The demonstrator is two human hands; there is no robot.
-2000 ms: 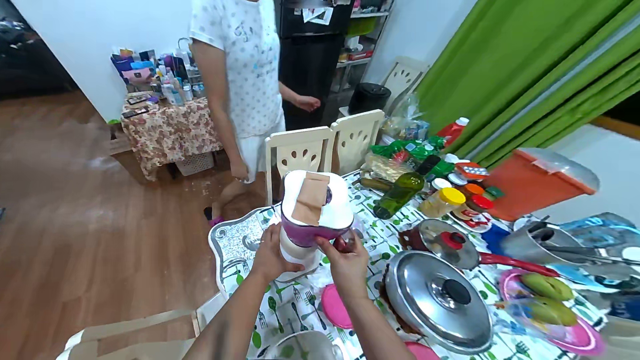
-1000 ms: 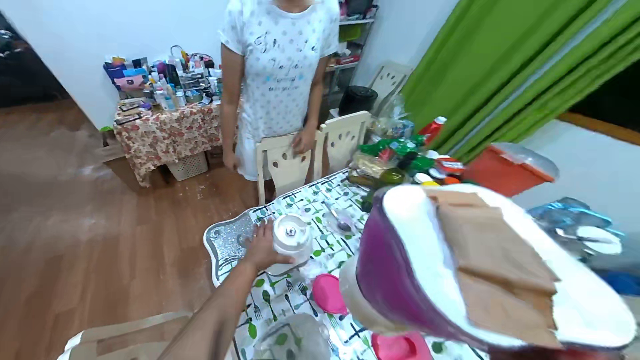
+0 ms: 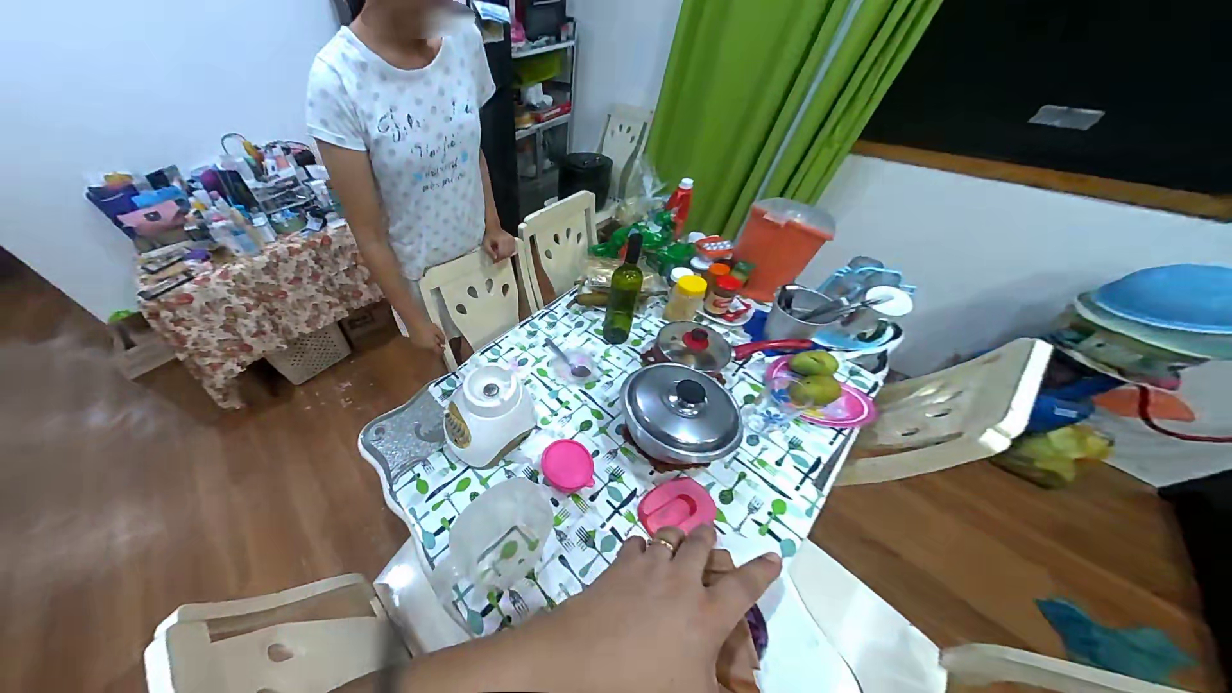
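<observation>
My left hand (image 3: 674, 587) reaches over the near table edge, palm down and fingers spread, above a white-and-purple container (image 3: 804, 635) with a brown strip on top. Whether the fingers touch it is unclear. My right hand is out of sight. Just beyond the fingertips lies a pink oblong lid (image 3: 677, 505). A round pink lid (image 3: 568, 466) sits farther left, near a clear plastic container (image 3: 502, 534). The white blender base (image 3: 489, 416) stands upright at the table's left side, apart from my hand.
A steel lidded pot (image 3: 681, 414), a smaller glass-lidded pan (image 3: 693, 346), a green bottle (image 3: 624, 294), jars and mangoes on a pink plate (image 3: 847, 409) occupy the table (image 3: 616, 553). Chairs surround it. A person (image 3: 414, 164) stands behind one chair (image 3: 476, 298).
My left hand has left the blender base and moved right, over the white-and-purple container. That container, held in both hands two seconds ago, is now low at the near edge of view.
</observation>
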